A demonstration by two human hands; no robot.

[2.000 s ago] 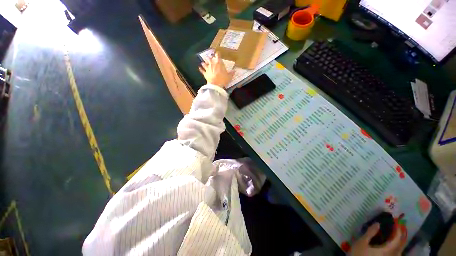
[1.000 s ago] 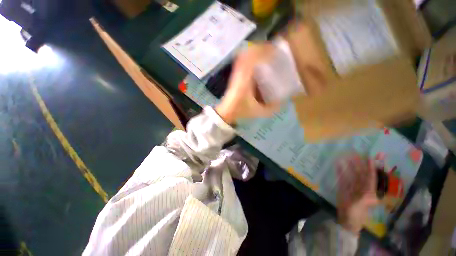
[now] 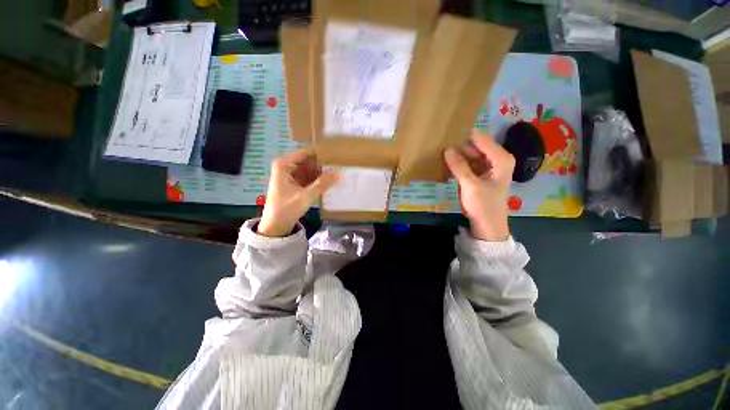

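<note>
A small flattened brown carton (image 3: 428,96) is held up above the pale blue desk mat, its flaps out. A white label with handwriting (image 3: 368,80) is on its upper part and a second white label (image 3: 358,189) on its lower flap. My left hand (image 3: 294,190) grips the carton's lower left edge, thumb at the second label. My right hand (image 3: 483,178) has thumb and forefinger at the lower corner of the right flap; whether they pinch it is hard to tell.
The desk mat (image 3: 552,96) carries a black phone (image 3: 228,131) at left and a black mouse (image 3: 524,150) at right. A clipboard with a form (image 3: 162,94) lies far left. A clear plastic bag (image 3: 615,164) and folded cardboard (image 3: 676,188) lie right. A keyboard (image 3: 274,16) is behind.
The carton has come off the clipboard and now hangs upright in front of me. My right hand has left the mouse and moved to the carton. The view has turned to face the desk.
</note>
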